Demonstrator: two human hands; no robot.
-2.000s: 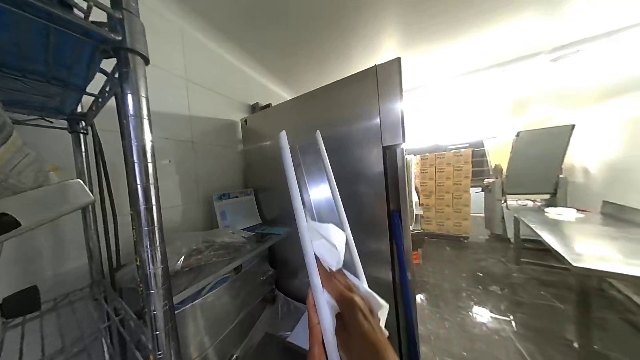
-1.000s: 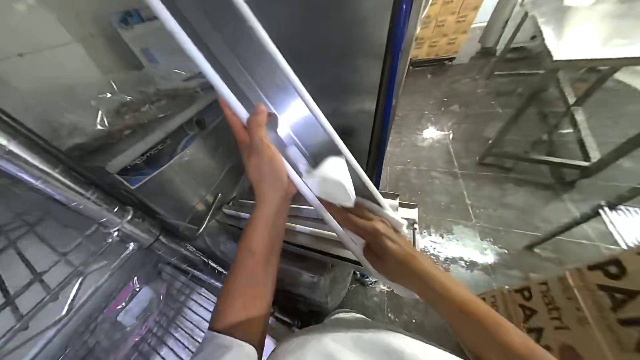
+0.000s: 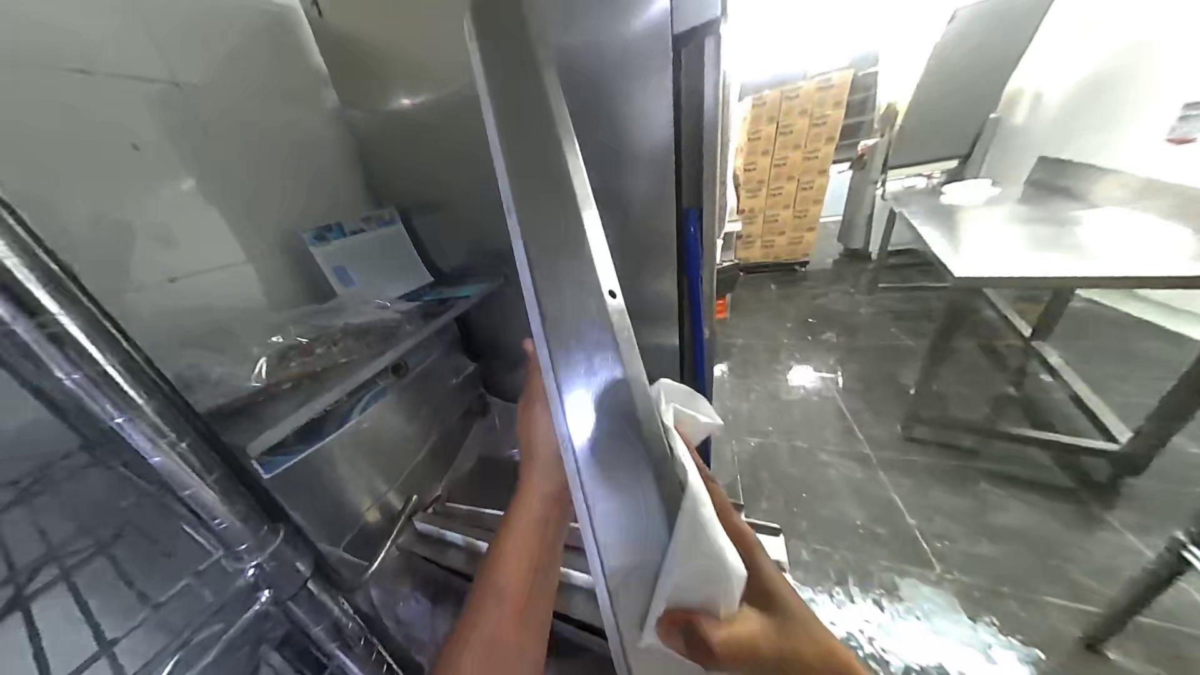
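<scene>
A long stainless steel channel-shaped panel (image 3: 586, 375) stands tilted in front of me, with a small hole near its right edge. My left hand (image 3: 542, 431) is at its left edge, gripping from behind; the fingers are mostly hidden by the metal. My right hand (image 3: 741, 600) holds a folded white cloth (image 3: 698, 553) around the panel's right edge, thumb on the near face.
A chrome wire shelf post (image 3: 141, 431) rises at the left. Behind are a steel counter (image 3: 375, 478) with plastic wrap (image 3: 328, 347), and a tall steel cabinet (image 3: 619, 122). Stacked cartons (image 3: 783, 178) and a steel table (image 3: 1059, 272) stand farther right on a wet floor (image 3: 844, 487).
The panel has turned more upright, its outer flat face now toward me. The cloth has moved from the inside of the channel to its right edge. The view has tilted up.
</scene>
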